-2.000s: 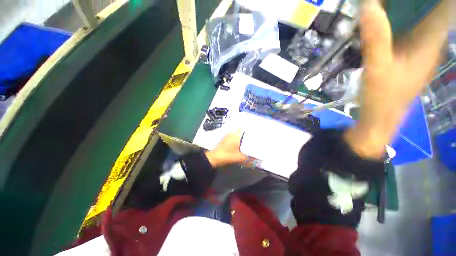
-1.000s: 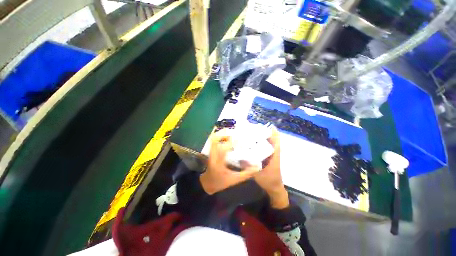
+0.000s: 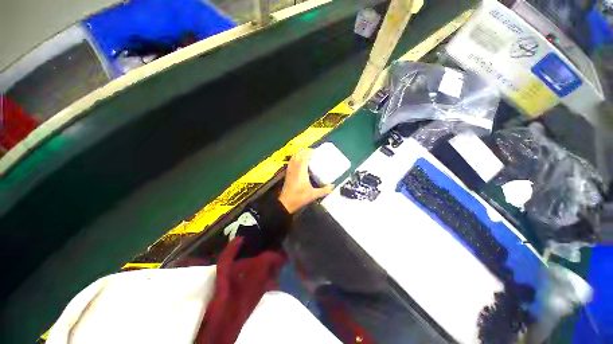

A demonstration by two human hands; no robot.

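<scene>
My left hand [image 3: 300, 183] holds a white boxy plastic unit [image 3: 329, 164] between thumb and fingers, over the green strip by the yellow-black edge tape, at the left end of the white board [image 3: 386, 235]. My right hand is not in view. Small black parts lie in rows on the blue pad [image 3: 494, 225], with a loose heap of black parts [image 3: 504, 312] at its lower right end. A few larger black parts [image 3: 361, 186] lie on the white board just right of the unit.
The green conveyor belt [image 3: 201, 141] runs along the left, with another white unit [image 3: 366, 22] on it at the top. A pale post [image 3: 384, 54], clear bags [image 3: 437, 101] and a carton [image 3: 517, 57] stand behind. A blue bin [image 3: 158, 33] is beyond the belt.
Both hands held the white unit over the board; now only my left hand holds it, further left by the tape. My right hand has left the picture. The view has turned left.
</scene>
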